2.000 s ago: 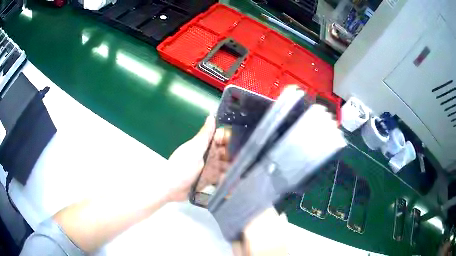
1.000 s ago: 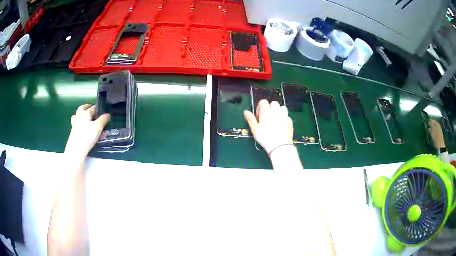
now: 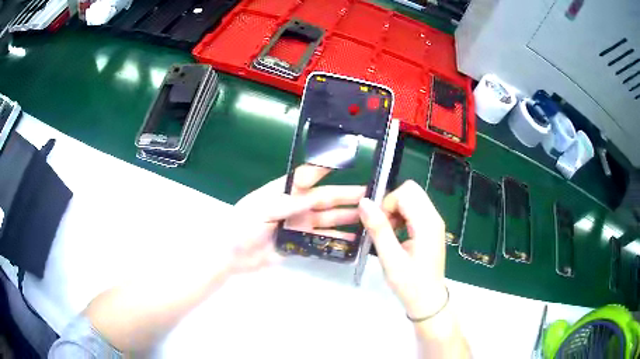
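Note:
A phone middle frame (image 3: 345, 245) is held up in front of me, with a dark upper part and an open window below. My left hand (image 3: 302, 210) holds it from behind, its fingers showing through the window. My right hand (image 3: 410, 242) is at the frame's right side, thumb and finger on its edge. A second, silver-edged frame (image 3: 385, 165) shows edge-on just behind and to the right. A stack of middle frames (image 3: 175, 116) lies on the green surface to the left.
A red tray (image 3: 354, 45) holding a few frames is at the back, beside a black tray (image 3: 165, 21). Several frames (image 3: 481, 217) lie in a row at right. White rolls (image 3: 528, 120) stand by the grey cabinet (image 3: 561, 56). A green fan (image 3: 596, 333) is lower right.
The stack my left hand held a second ago now lies released on the green surface. Both hands have come together around a lifted frame. The view has turned.

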